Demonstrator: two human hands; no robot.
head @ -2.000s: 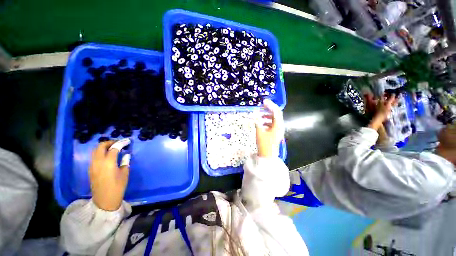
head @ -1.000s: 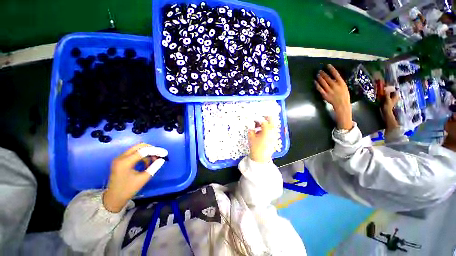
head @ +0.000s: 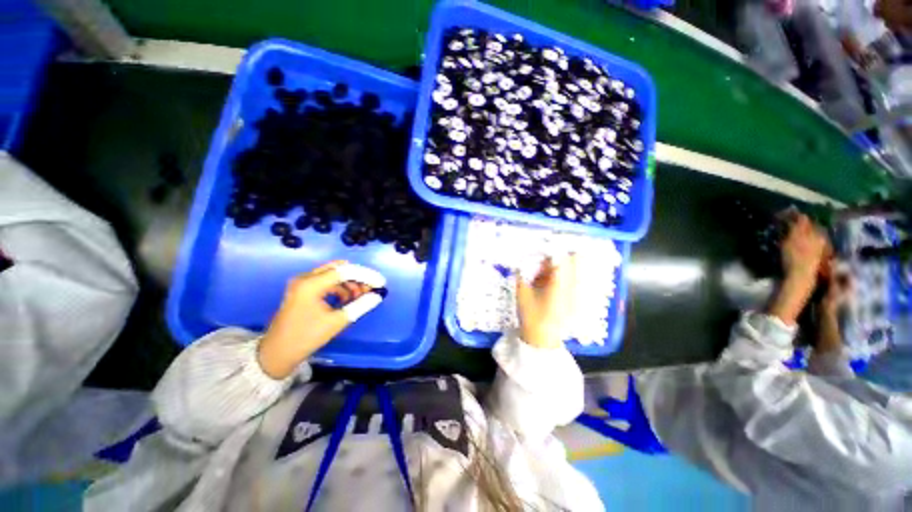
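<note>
My left hand (head: 318, 312), with white finger cots on thumb and finger, is over the bare front part of the large blue tray (head: 190, 290). A small black piece (head: 380, 291) shows between its fingertips. Black housings (head: 325, 165) lie heaped in that tray's back part. My right hand (head: 546, 300) is at the white ring inserts (head: 490, 290) in the lower right tray, fingers bent; whether it holds a piece cannot be told against the white heap. Assembled pieces (head: 530, 125), black with white rings, fill the upper right tray, which overlaps the tray of white pieces.
A green conveyor belt (head: 740, 130) with a pale edge runs behind the trays. At right, another person's hands (head: 803, 262) work at the dark worktop (head: 690, 290). A white sleeve (head: 60, 270) of another person is at left. Part of a blue container (head: 25, 65) shows at upper left.
The view has shifted, so the trays appear further right. My left hand keeps its pinch over the large tray. My right hand remains in the white pieces. The neighbour's raised hand has moved away to the right.
</note>
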